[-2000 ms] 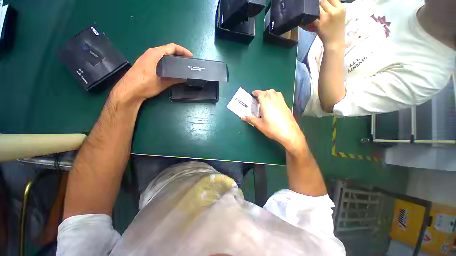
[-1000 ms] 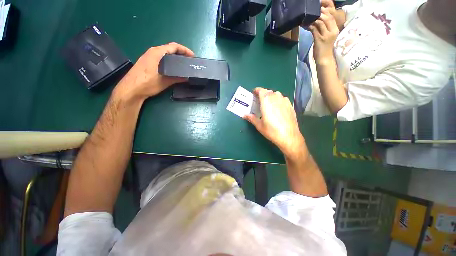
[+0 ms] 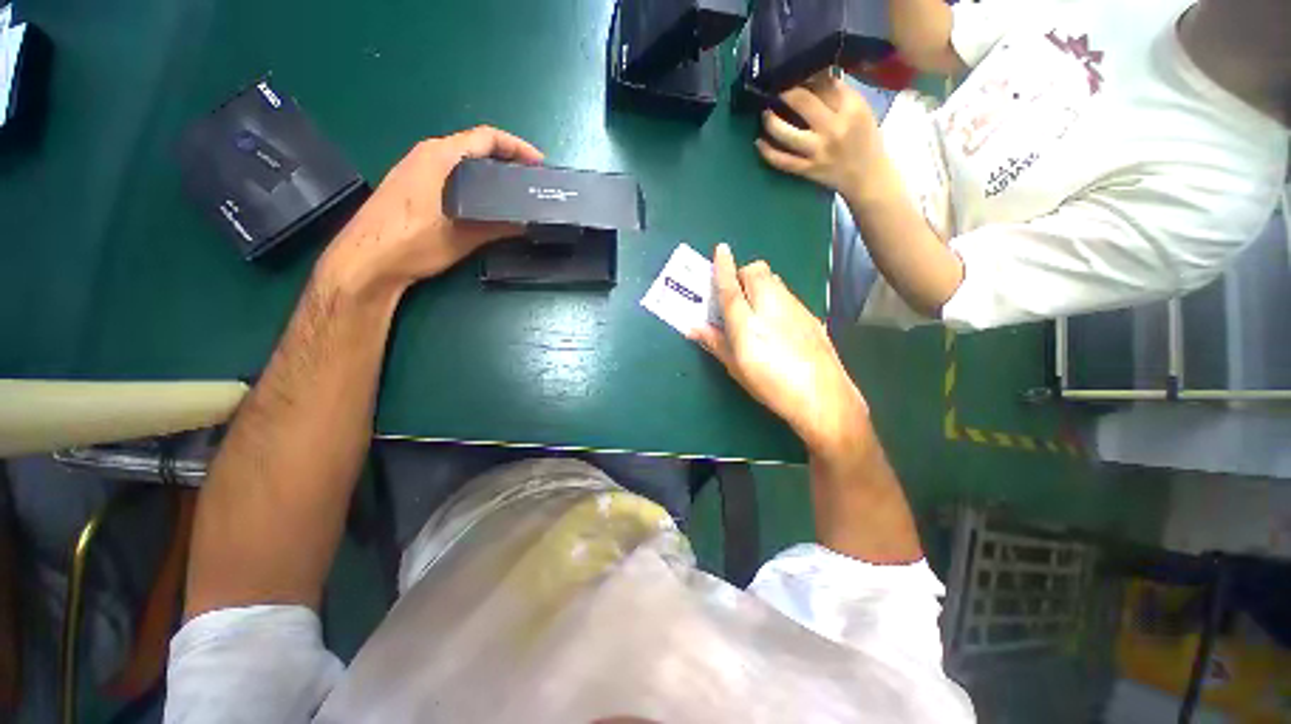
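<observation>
A black retail box (image 3: 549, 260) stands open on the green table in front of me, its lid (image 3: 544, 194) raised with a thin line of pale print. My left hand (image 3: 425, 212) holds the lid and box from the left; its fingertips are partly hidden behind the lid. A small white leaflet (image 3: 680, 292) with a dark printed line is to the right of the box. My right hand (image 3: 772, 337) holds the leaflet at its right edge with thumb and fingers. The inside of the box is mostly hidden by the lid.
A closed black box (image 3: 272, 173) lies on the table (image 3: 467, 375) at the left. Two open black boxes (image 3: 666, 64) (image 3: 807, 50) stand at the far right, beside a person in a white shirt (image 3: 1048, 184). A cream tube (image 3: 121, 410) reaches in at the left edge.
My right index finger has lifted and straightened at the leaflet. The neighbour's hand has moved left and down to the front of the far-right box. My left hand stays nearly unmoved.
</observation>
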